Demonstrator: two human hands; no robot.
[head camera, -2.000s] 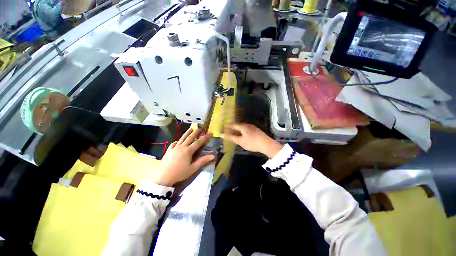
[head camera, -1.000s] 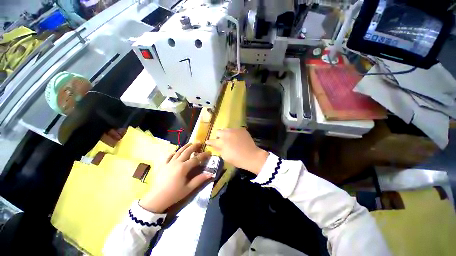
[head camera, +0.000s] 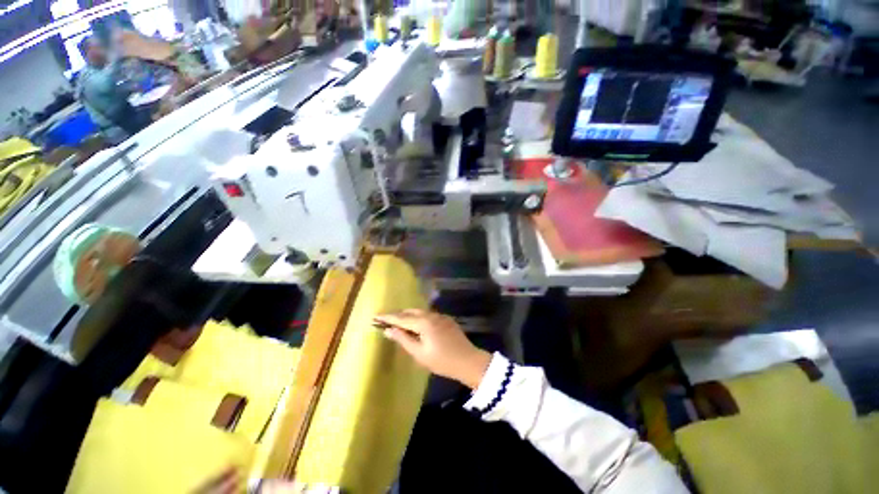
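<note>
A yellow workpiece (head camera: 371, 386) lies along the machine arm, its right side hanging down. The orange-yellow clamp plate (head camera: 313, 376) with a dark slot lies along it, running toward the sewing head. My right hand (head camera: 439, 343) is over the workpiece's upper right part, fingers pinched on a small dark tool (head camera: 386, 323), perhaps thread snips. My left hand (head camera: 227, 481) is blurred and mostly cut off at the bottom edge, near the clamp's near end; its grip cannot be made out.
The white sewing machine head (head camera: 304, 198) stands ahead. A yellow stack with brown patches (head camera: 159, 444) lies left. A second yellow pile (head camera: 771, 434) is low right. The control screen (head camera: 641, 106), red pad (head camera: 593, 227) and loose papers (head camera: 713, 207) are to the right. A person (head camera: 101, 87) is far left.
The clamp plate and workpiece now extend much nearer to me over the arm. My left hand has moved down to the frame's bottom edge. My right hand now shows a small dark tool.
</note>
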